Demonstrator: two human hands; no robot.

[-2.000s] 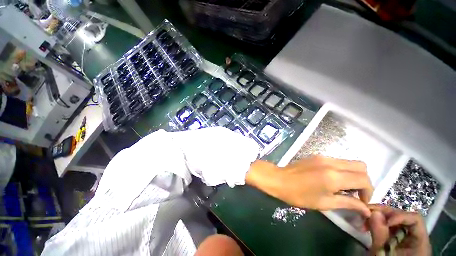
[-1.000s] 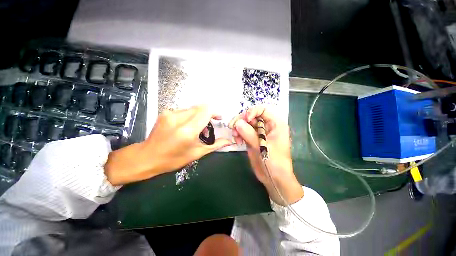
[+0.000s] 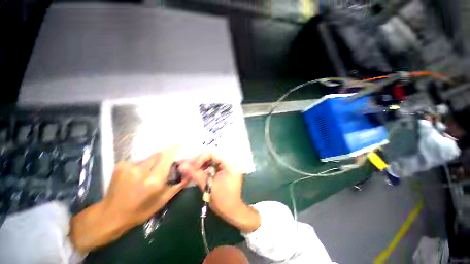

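Observation:
The frame is blurred. My left hand (image 3: 139, 188) holds a small black watch case (image 3: 175, 174) between thumb and fingers, over the front edge of the white parts tray (image 3: 107, 139). My right hand (image 3: 225, 193) holds a slim banded suction pen (image 3: 207, 188), its fingertips close against the case. The pen's tip is hidden by my fingers. Dark small parts (image 3: 216, 121) lie in the tray's right section, and grey-brown tiny parts (image 3: 122, 131) in its left section.
A blister tray with black housings (image 3: 46, 149) is at the left. A pale grey sheet (image 3: 134, 51) lies behind the parts tray. A blue pump box (image 3: 342, 129) with a looping clear hose (image 3: 268, 135) is at the right. Loose pieces (image 3: 153, 224) lie on the green mat.
The view has swung right, so the trays and hands appear farther left and the pump box nearer the middle. My right hand has come closer to the case in my left hand.

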